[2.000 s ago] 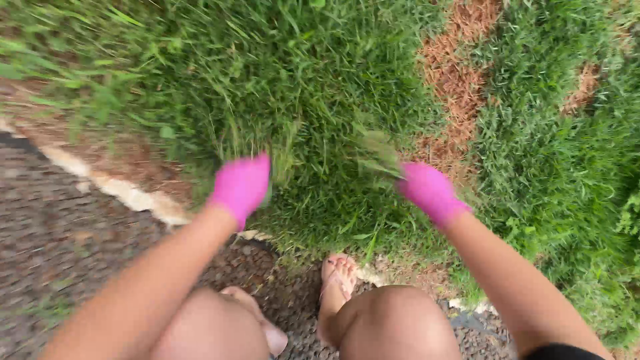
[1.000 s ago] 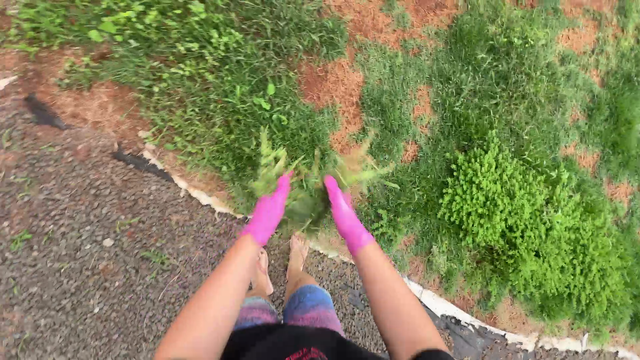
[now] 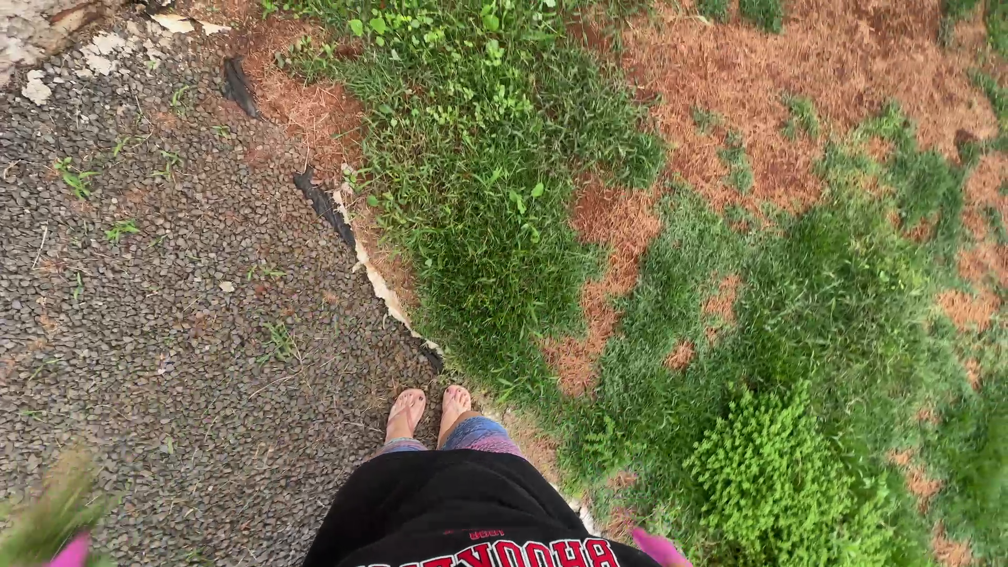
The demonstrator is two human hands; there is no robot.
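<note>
My left hand point(image 3: 72, 553), in a pink glove, shows only in part at the bottom left corner, with a blurred tuft of pulled grass point(image 3: 51, 504) in its grip above the gravel. Just a pink gloved piece of my right hand point(image 3: 660, 548) is visible at the bottom edge, beside my black shirt; its fingers are not clear, nor whether it holds anything. Green grass and weeds point(image 3: 504, 260) grow ahead of my feet, with dry reddish clippings point(image 3: 614, 220) between the patches.
Gravel point(image 3: 197, 331) with small weeds lies to the left. A thin pale edging point(image 3: 382, 287) with torn black sheeting point(image 3: 323, 206) divides it from the grass. My feet in flip-flops point(image 3: 406, 409) stand near that border. A bushy light-green plant point(image 3: 780, 472) grows at lower right.
A second ago both hands were together in front of me around loose grass. They have moved apart, the left one out to the far left with grass, the right one down to the bottom edge.
</note>
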